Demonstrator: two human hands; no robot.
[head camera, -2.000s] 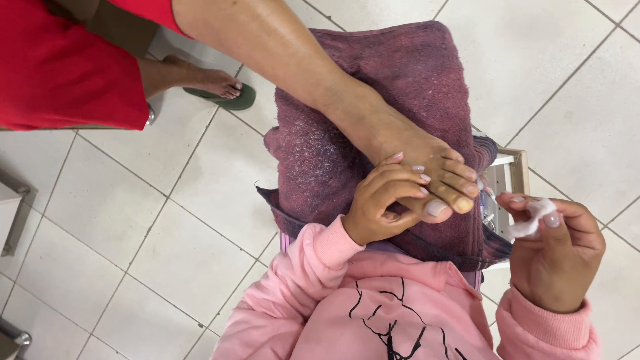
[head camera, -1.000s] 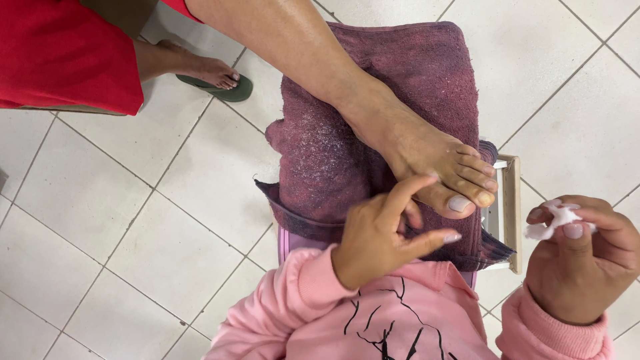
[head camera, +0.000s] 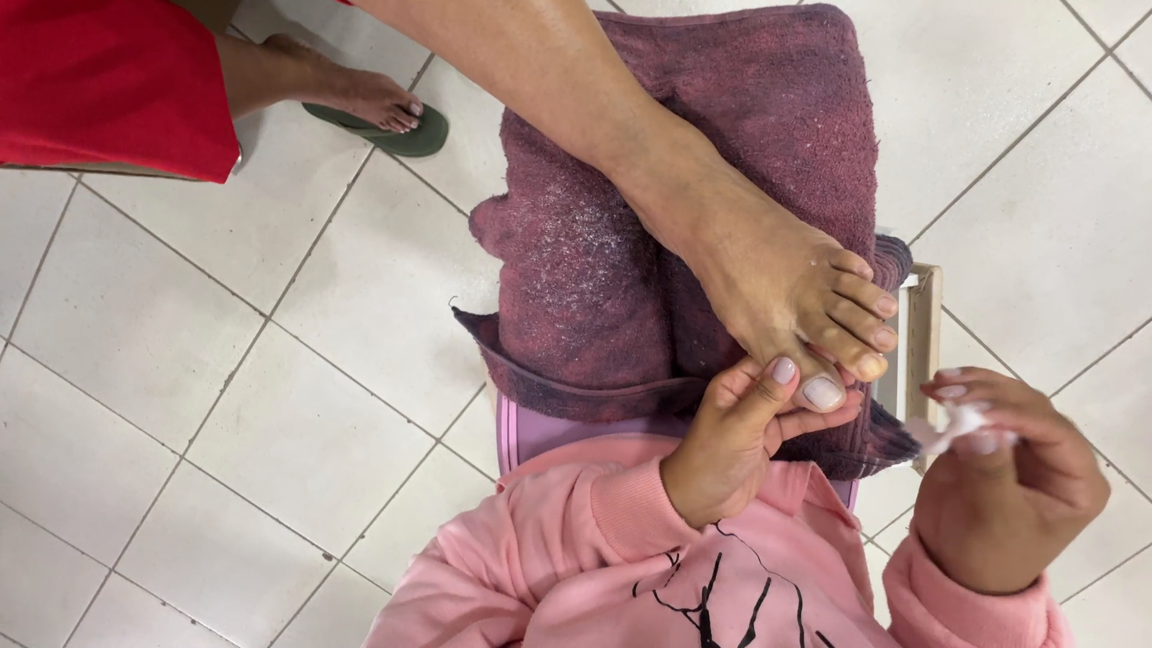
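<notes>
Another person's bare foot (head camera: 738, 243) rests on a maroon terry towel (head camera: 576, 279) sprinkled with white flecks. My left hand (head camera: 742, 432) grips its big toe (head camera: 810, 378), thumb on top near the nail and fingers passing underneath. Off to the right of the toes, my right hand (head camera: 1003, 486) pinches a wisp of white cotton (head camera: 958, 425) between thumb and fingers; the cotton is slightly blurred and does not touch the foot.
Beneath the towel is a purple padded support (head camera: 585, 436), with a pale frame (head camera: 925, 333) at its right. The person's other foot (head camera: 369, 94) stands in a green flip-flop (head camera: 418, 135) on white floor tiles (head camera: 351, 387). A red garment (head camera: 108, 85) fills the upper left.
My left hand, apart from the big toe with fingers spread one second ago, has moved up and taken hold of it. My right hand, still holding the cotton, has come nearer the foot.
</notes>
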